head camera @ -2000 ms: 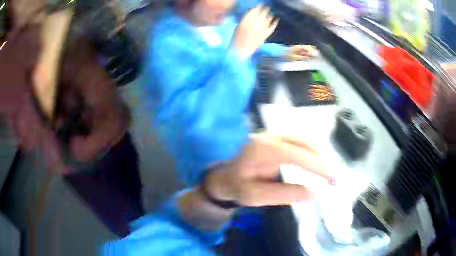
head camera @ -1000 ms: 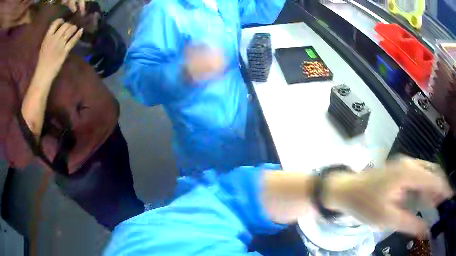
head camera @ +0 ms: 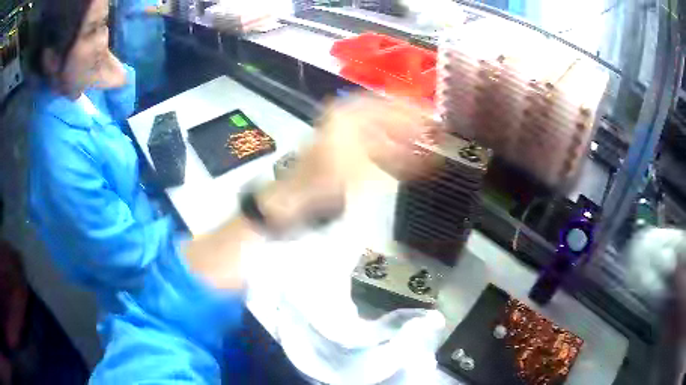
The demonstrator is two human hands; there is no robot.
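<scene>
My left hand (head camera: 338, 162), bare and blurred, with a black wristband, reaches over the bench; whether it grips anything is unclear. White cloth (head camera: 338, 323), perhaps the cap, lies crumpled below it on the front of the bench. At the right edge, a blurred white shape looks like my right hand (head camera: 658, 259) in a glove, partly cut off. A dark tall plate stack (head camera: 440, 203) stands beyond the cloth. A shorter fixture plate stack (head camera: 399, 282) sits nearer, with two round cutouts. A black parts tray (head camera: 478, 338) holds small copper parts (head camera: 541, 342) and tiny pale rings.
A person in a blue smock (head camera: 83, 188) stands at the left. Beside them are another plate stack (head camera: 167, 149) and a black tray (head camera: 210, 143) with copper parts. A red bin (head camera: 387, 64), tall clear trays (head camera: 519, 105) and a purple device (head camera: 575, 241) stand at the back.
The view has swung right, bringing the near tray and purple device into view. My left hand now shows over the middle of the bench. The white shape has appeared at the right edge.
</scene>
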